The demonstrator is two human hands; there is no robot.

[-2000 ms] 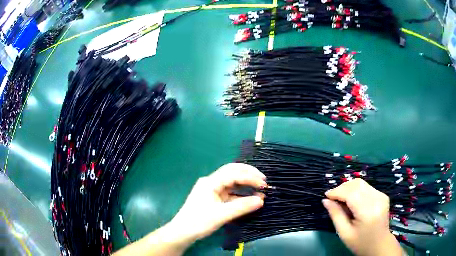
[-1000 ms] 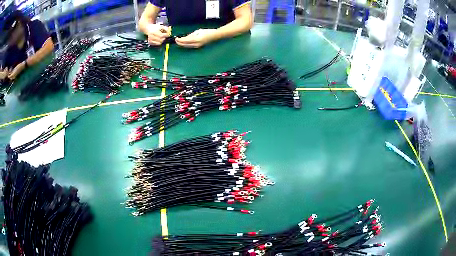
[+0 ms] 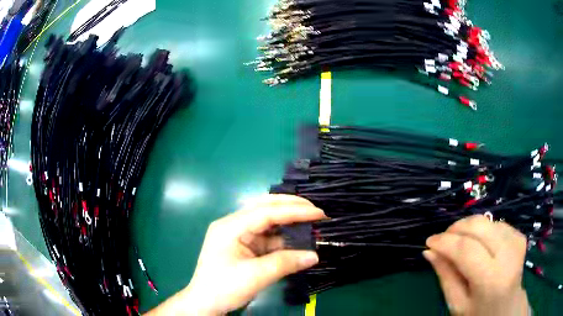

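My left hand [image 3: 253, 247] holds a black connector housing [image 3: 299, 236] between thumb and fingers, with wires leaving its right side. My right hand [image 3: 478, 262] pinches a thin black lead [image 3: 383, 246] between thumb and forefinger. The lead's bare metal tip [image 3: 330, 244] is at the right side of the housing; whether it has entered is too small to tell. Part-filled harnesses [image 3: 383, 179] lie behind and under my hands, their black housings at the left and wires running right to red and white ends.
A large curved heap of harnesses [image 3: 92, 142] lies at left, with a white sheet [image 3: 133, 13] beyond it. A bundle of loose leads [image 3: 376, 37] lies beyond the work, gold tips left, red ends right. A yellow tape line [image 3: 325, 102] crosses the green table.
The view has swung back down from the person across the table to the work. My hands, out of view one second ago, now show with housing and lead.
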